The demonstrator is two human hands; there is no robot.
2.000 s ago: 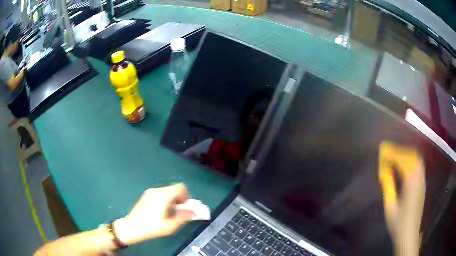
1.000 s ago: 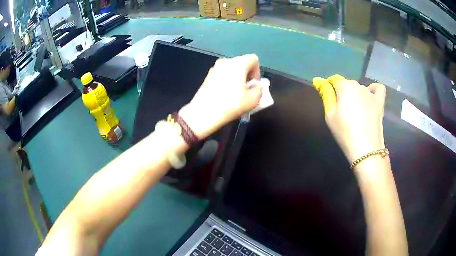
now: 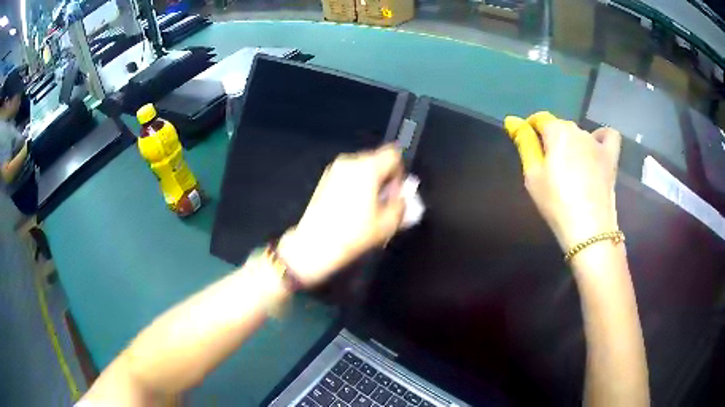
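My left hand (image 3: 350, 215), slightly blurred, pinches a small white wiping cloth (image 3: 412, 203) at the left edge of the middle screen (image 3: 477, 262), near the hinge (image 3: 407, 133). My right hand (image 3: 568, 171), with yellow finger cots (image 3: 527, 141) on its fingertips, is at the top edge of the middle screen; its fingertips are bent over that edge. The left side screen (image 3: 306, 135) is unfolded beside the middle one, partly behind my left hand and forearm. The laptop keyboard (image 3: 350, 385) shows below, cut off by the bottom edge.
A yellow bottle (image 3: 168, 165) stands left of the screens on the green mat (image 3: 103, 230). A clear bottle is mostly hidden behind the left side screen. Flat black units (image 3: 87, 159) are stacked farther left, near a seated person. A white strip (image 3: 680, 195) lies at the right.
My left hand and the cloth have moved down from the top to the upper left edge of the middle screen, uncovering the hinge. My right hand has stayed at the top edge.
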